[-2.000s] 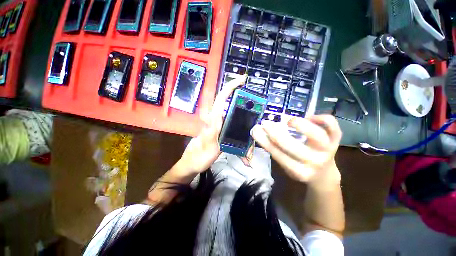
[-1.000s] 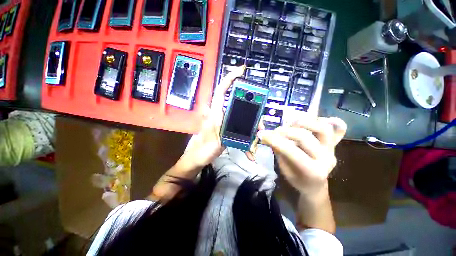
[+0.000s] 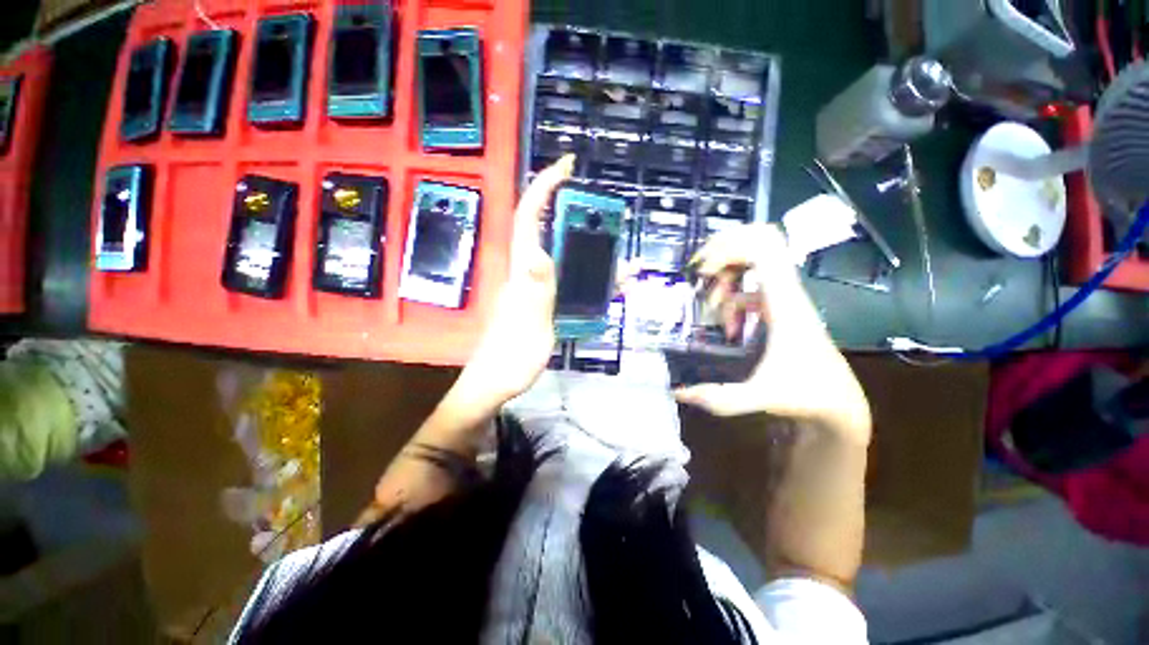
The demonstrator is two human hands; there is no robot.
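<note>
My left hand (image 3: 523, 296) holds a phone unit (image 3: 587, 262) with a teal-blue frame and dark screen, upright over the near left part of the blister tray (image 3: 775, 88). My right hand (image 3: 788, 334) is over the tray's near right corner, fingers curled and thumb apart. It is blurred, and a dark shape shows between fingers and thumb; I cannot tell if it is held. A red tray (image 3: 189, 302) on the left carries several blue-framed phone units (image 3: 359, 63), two black-backed units (image 3: 350, 237) with gold spots, and a silver-faced unit (image 3: 440, 246).
On the green mat at right are a white paper piece (image 3: 819, 228), tweezers (image 3: 869, 224), a thin rod (image 3: 919, 233), a bottle (image 3: 869, 120) and a round white dish (image 3: 1031, 214). A blue cable (image 3: 1046, 338) runs below. A box with a yellow-filled bag (image 3: 287, 416) sits below the bench edge.
My right hand has left the phone unit and moved right, its fingers spreading from the thumb. The phone unit has shifted slightly left in my left hand. A larger white piece now shows by the tweezers.
</note>
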